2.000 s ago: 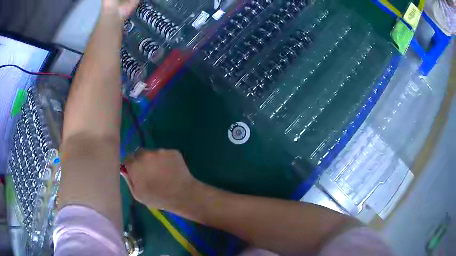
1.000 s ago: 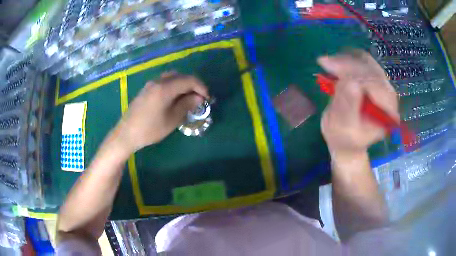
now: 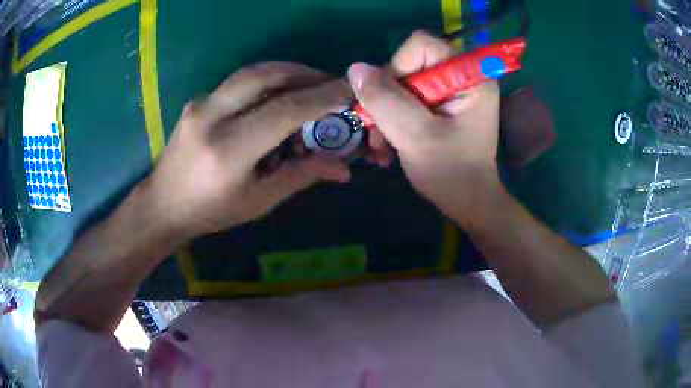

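Note:
A round metal-rimmed unit (image 3: pixel 332 132) with a pale ring face and grey centre is between the fingers of my left hand (image 3: pixel 235 148), above the mat. My right hand (image 3: pixel 447 129) holds a thick red pen-like probe (image 3: pixel 462 74) with a blue spot. The probe's tip end is at the upper right edge of the unit; whether it touches cannot be told. A dark cable (image 3: pixel 492 23) curves behind the probe's far end. My fingers hide part of the unit's rim.
Dark green mat (image 3: pixel 303 38) with yellow tape. Blue-dot sticker sheet (image 3: pixel 47 140) at left, green label (image 3: pixel 312 263) near the front edge, pinkish-brown patch (image 3: pixel 526 125) right of my right hand, loose white ring (image 3: pixel 623 128) farther right, clear trays (image 3: pixel 659 197) at the right edge.
The view has shifted closer over the mat. My right hand has come left with the red probe to the unit in my left hand. The tray stack ahead has mostly left the view.

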